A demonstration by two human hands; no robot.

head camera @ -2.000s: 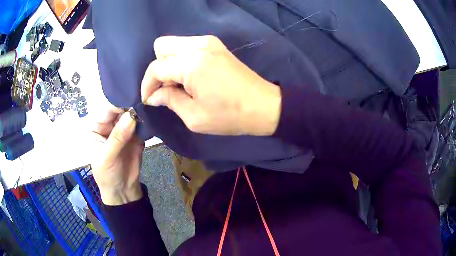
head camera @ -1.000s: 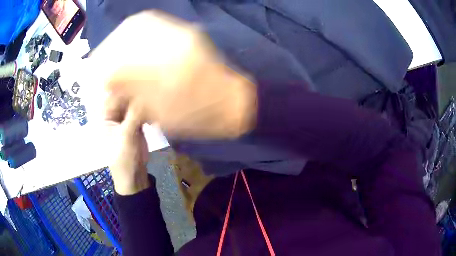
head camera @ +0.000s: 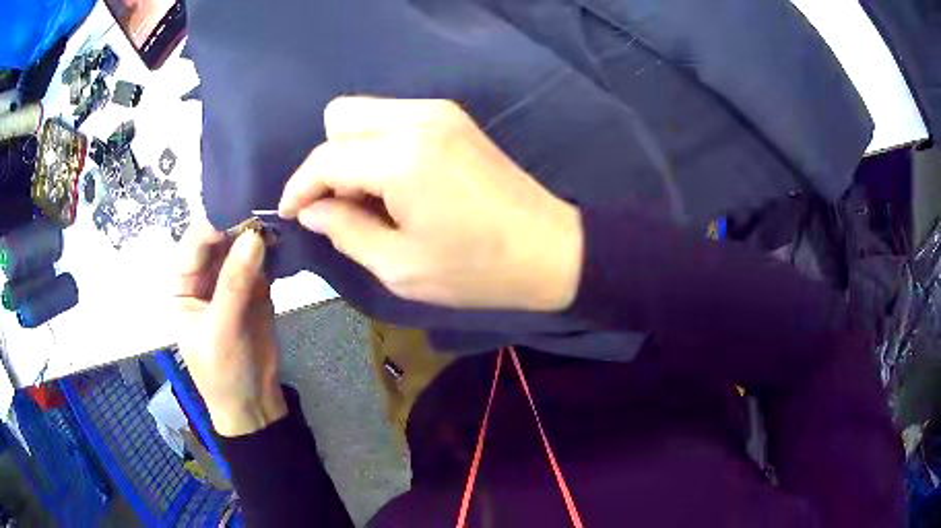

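Note:
The dark navy-grey coat (head camera: 413, 52) is spread over the table and my lap. My left hand (head camera: 229, 309) pinches its edge with thumb and fingers. A small metal fastener (head camera: 258, 227) shows at the cloth edge beside my left thumb. My right hand (head camera: 444, 206) holds a thin silvery needle (head camera: 265, 212) between thumb and index finger. The needle points left, just above the fastener. Fine thread (head camera: 516, 113) shows faintly over the coat behind my right hand.
The white table (head camera: 134, 299) bears silvery pieces (head camera: 144, 209), black pieces (head camera: 127, 93), a notions tin (head camera: 59, 170), thread spools (head camera: 46, 299) and a phone (head camera: 155, 31). Blue mesh crates (head camera: 134, 433) stand below. A red cord (head camera: 488, 433) hangs down my front.
One second ago my right hand was blurred and higher, covering my left fingertips. It is now lower and further right, with the needle visible near the fastener. My left hand has shifted left.

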